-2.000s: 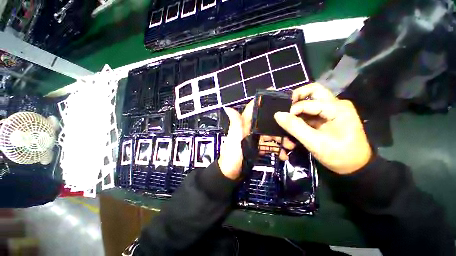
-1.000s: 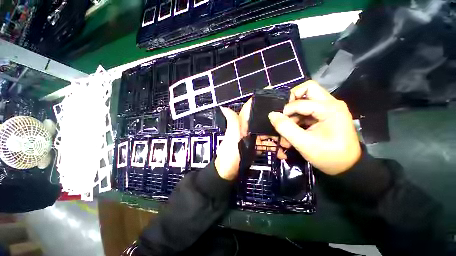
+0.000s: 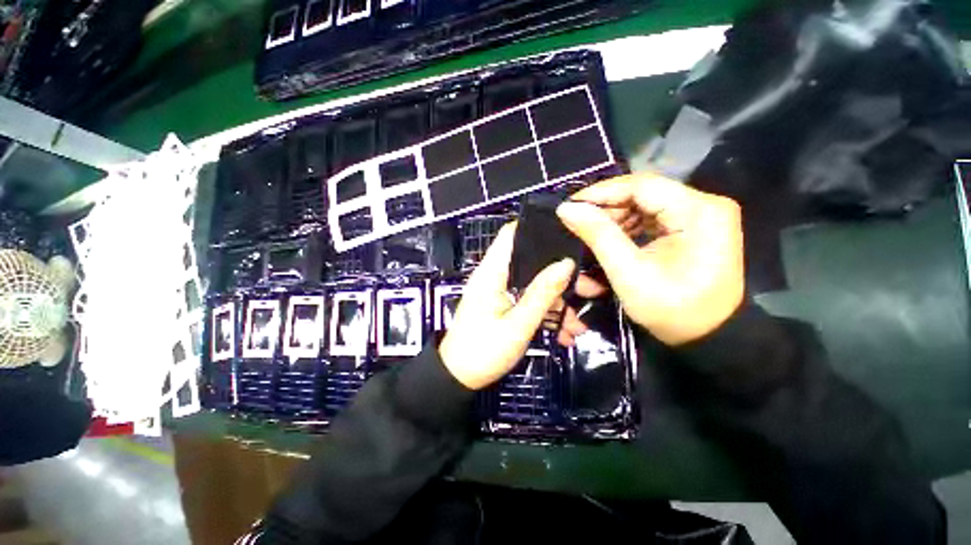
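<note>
My left hand (image 3: 484, 330) holds a small black housing above the tray, with its thumb on a dark flat rectangle (image 3: 541, 247) that covers the housing's upper part. My right hand (image 3: 676, 256) pinches at the rectangle's upper right corner with thumb and index finger; what lies between the fingertips is too small to tell apart. The die-cut sheet (image 3: 511, 160) lies slantwise on the black blister tray (image 3: 261, 192), with open cells at its left end and black cells to the right. Fitted housings (image 3: 351, 323) with pale window outlines stand in the near row.
A pile of white lattice waste sheets (image 3: 133, 287) lies left, beside a round fan (image 3: 30, 309). Stacked filled trays (image 3: 426, 43) stand behind. A shiny black-grey film heap (image 3: 820, 96) lies right. A brown box (image 3: 229, 484) is below the bench edge.
My left thumb has moved onto the dark rectangle. My right fingertips have moved from its face up to its upper corner. The whole view has shifted, so the bench things appear further left.
</note>
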